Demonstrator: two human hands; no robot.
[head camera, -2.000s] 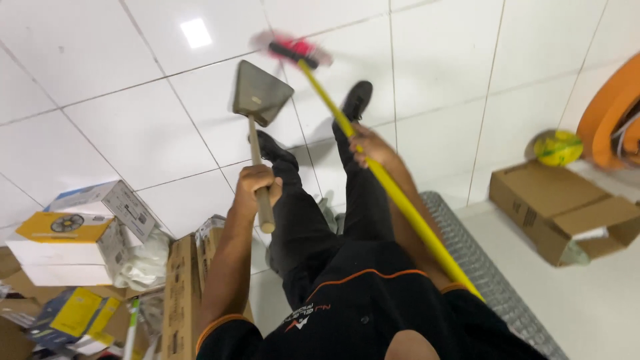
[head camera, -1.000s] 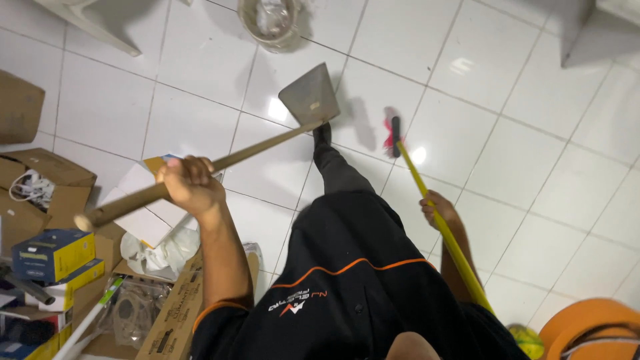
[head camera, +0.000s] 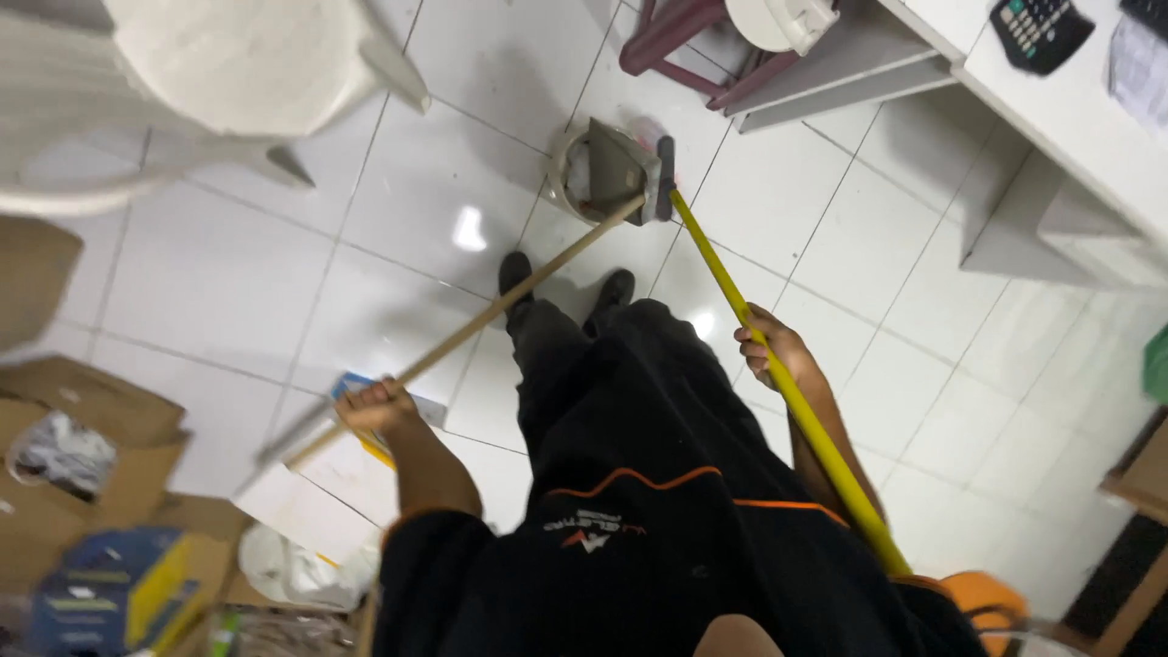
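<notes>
My left hand (head camera: 372, 406) is closed around the wooden handle of a long-handled dustpan (head camera: 616, 169). The pan is tilted over a round waste bin (head camera: 564, 187) that has light-coloured waste inside. My right hand (head camera: 771, 347) grips the yellow pole of a broom (head camera: 712, 255). The broom's grey head (head camera: 666, 178) is at the right side of the pan and bin; its bristles are blurred and partly hidden behind the head.
White plastic chairs (head camera: 246, 64) stand at the upper left. A maroon stool (head camera: 675, 55) and a white desk (head camera: 1049, 119) with a calculator (head camera: 1040, 32) are at the upper right. Open cardboard boxes (head camera: 137, 411) and plastic bags (head camera: 301, 566) lie at the lower left.
The dustpan, over bare floor one second ago, is now over the waste bin, and the broom head has come beside it. The view has moved to show the desk and stool.
</notes>
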